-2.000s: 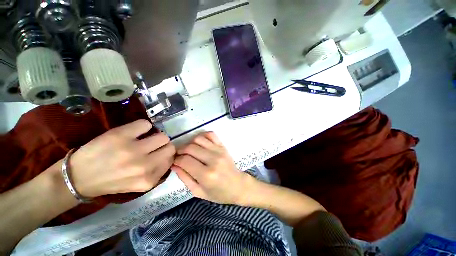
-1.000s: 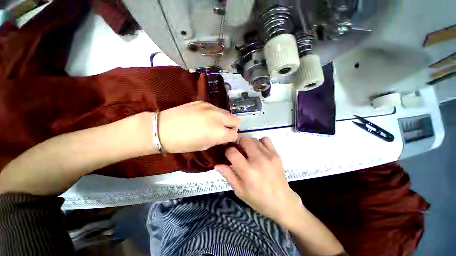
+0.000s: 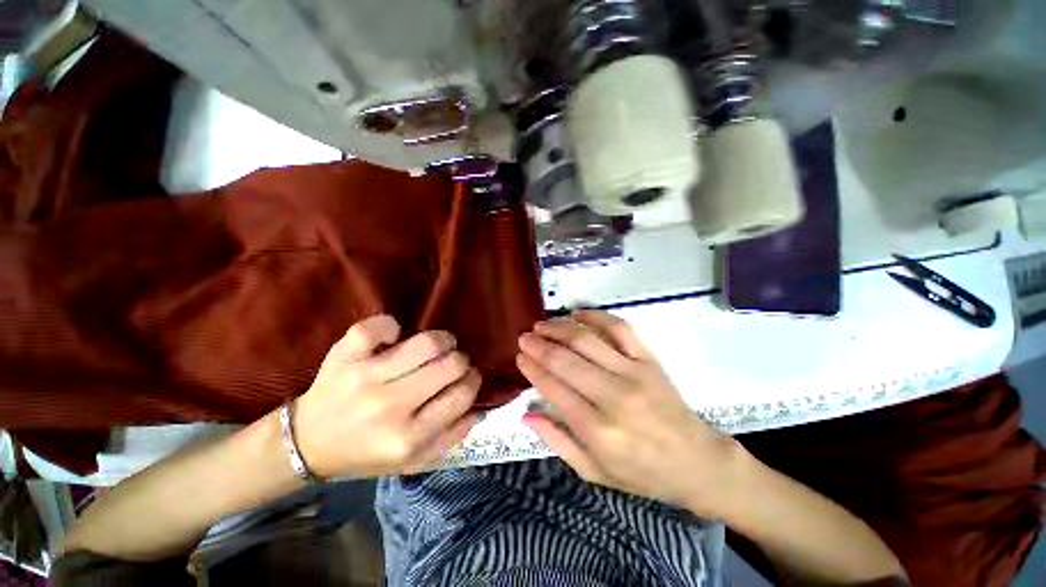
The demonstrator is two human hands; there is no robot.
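The rust-brown ribbed garment piece (image 3: 229,275) lies on the white machine table, its right end under the sewing machine head (image 3: 379,57). My left hand (image 3: 390,401), with a bracelet at the wrist, pinches the cloth near its front edge. My right hand (image 3: 614,396) rests with its fingertips at the cloth's right edge; whether they grip it I cannot tell. A raised fold runs from the machine's foot area toward my left hand. The needle and foot are mostly hidden behind the head and the tension knobs (image 3: 637,132).
A dark purple smartphone (image 3: 791,258) lies right of the machine head. Black thread snips (image 3: 946,292) lie further right. A printed scale (image 3: 837,396) runs along the table's front edge. A rust-brown cloth heap (image 3: 941,470) hangs below the table at right.
My left hand has moved left and toward the front edge, away from my right hand. The cloth end between them is now spread flatter. The camera view has shifted, with the machine head closer.
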